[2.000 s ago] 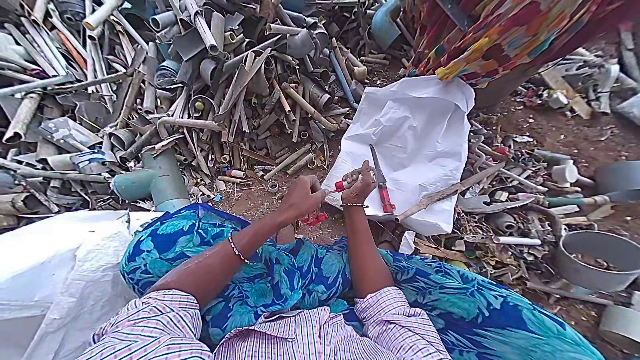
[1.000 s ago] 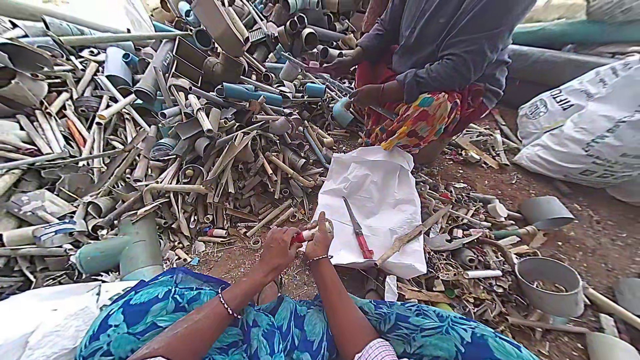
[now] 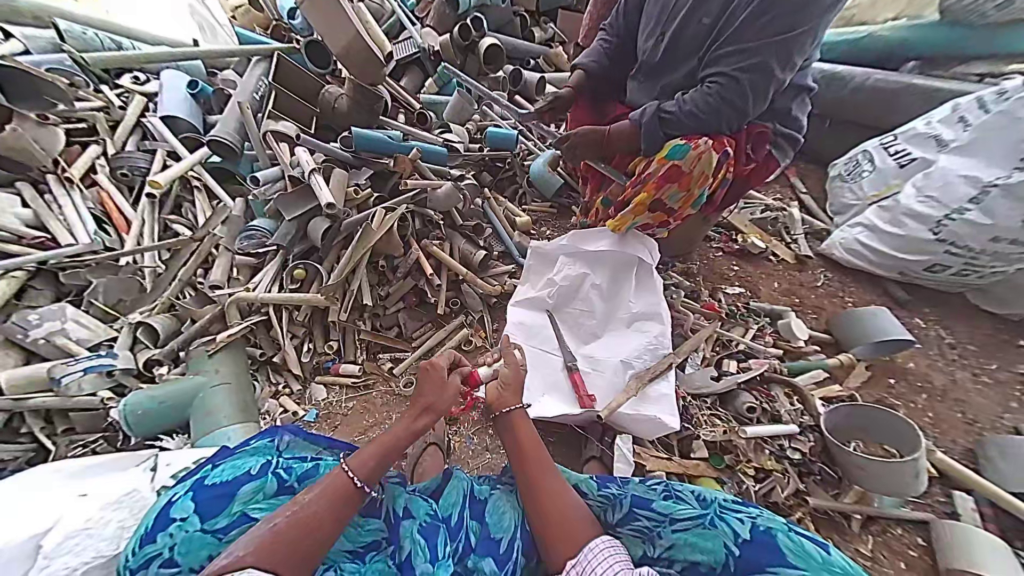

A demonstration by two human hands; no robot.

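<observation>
In the head view, my right hand [image 3: 508, 376] grips a short white plastic piece with a red band [image 3: 478, 376], perhaps a pipe end. The fingers of my left hand [image 3: 440, 386] are closed at its red end; whether they pinch it or a strip of it is unclear. Thin red scraps [image 3: 464, 404] show just below, between both hands. To the right of my hands, a knife with a red handle [image 3: 578, 384] lies on a creased white sheet [image 3: 608, 296], its dark blade pointing away from me. A flat wooden strip [image 3: 660, 372] rests across the sheet's right edge.
A large heap of scrap plastic pipes [image 3: 320, 200] covers the left and back. A green pipe fitting [image 3: 196, 400] stands at near left. Another person [image 3: 704, 96] sits across from me. A grey round container [image 3: 874, 448] and a white printed sack [image 3: 936, 192] are at right.
The view has tilted up, bringing the other person's arms and the sack into sight. Both my hands stay together around the red and white piece. The knife remains on the sheet.
</observation>
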